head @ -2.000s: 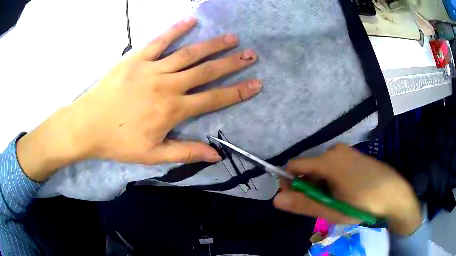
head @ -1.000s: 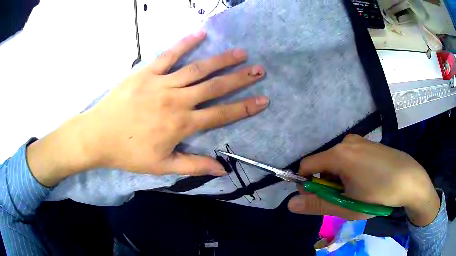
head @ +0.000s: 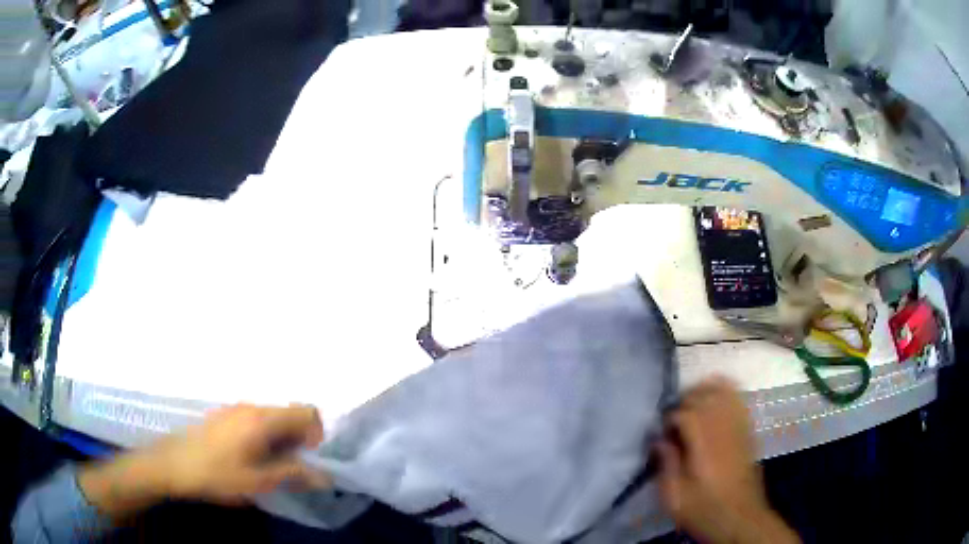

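The garment panel (head: 510, 414), grey backing side up with a dark edge, lies over the table's front edge below the sewing machine. My left hand (head: 250, 452) pinches its left edge. My right hand (head: 707, 457), slightly blurred, holds its dark right edge. Dark slit marks show near the panel's bottom, partly cut off by the picture edge. The scissors (head: 834, 356), with yellow and green handle loops, lie on the table to the right, out of my hands.
The white sewing machine (head: 691, 183) with a blue stripe stands behind the panel. A phone (head: 735, 257) with a lit screen lies on its bed. A red object (head: 916, 329) is at the right. Dark cloth (head: 228, 96) lies at the back left. A ruler scale (head: 128, 409) runs along the front edge.
The view has shifted back to show the machine. The scissors have left my right hand and lie on the table. Both hands now hold the panel's edges; the panel has moved towards me.
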